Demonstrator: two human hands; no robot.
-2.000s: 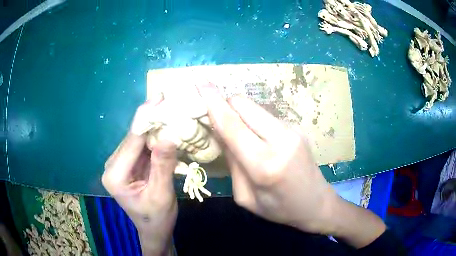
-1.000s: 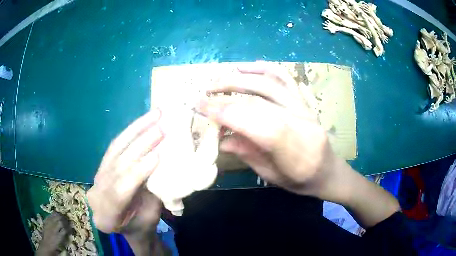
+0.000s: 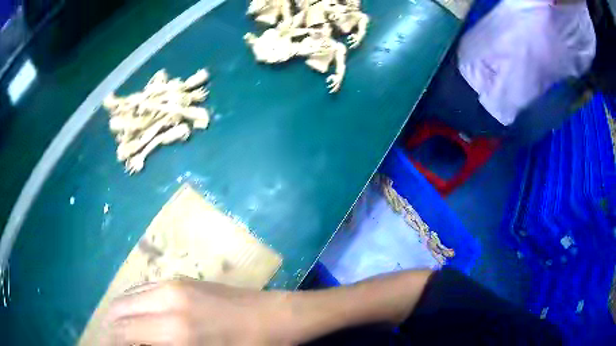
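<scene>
My right hand (image 3: 169, 312) is low in the view, over the tan cardboard sheet (image 3: 202, 233) with dark spots. It is blurred and cut off by the bottom edge. Its fingers point left and what lies under them is hidden, so I cannot tell if it holds anything. My left hand is out of the picture. A pile of cream long-limbed parts (image 3: 159, 118) lies on the green bench beyond the cardboard. A second cream pile (image 3: 304, 34) lies farther along the bench, at the top.
The green bench (image 3: 270, 135) has a curved grey rail (image 3: 101, 78). Below its edge stand a blue crate (image 3: 459, 246) with a white sheet (image 3: 385, 236) and cream parts, a red object (image 3: 463, 162) and ribbed blue crates (image 3: 560, 182). A person in pale clothing (image 3: 527, 54) is at the top right.
The view has swung to the right. My left hand and the cream figure body have left the picture. My right hand now shows lower and farther left, and the piles look nearer.
</scene>
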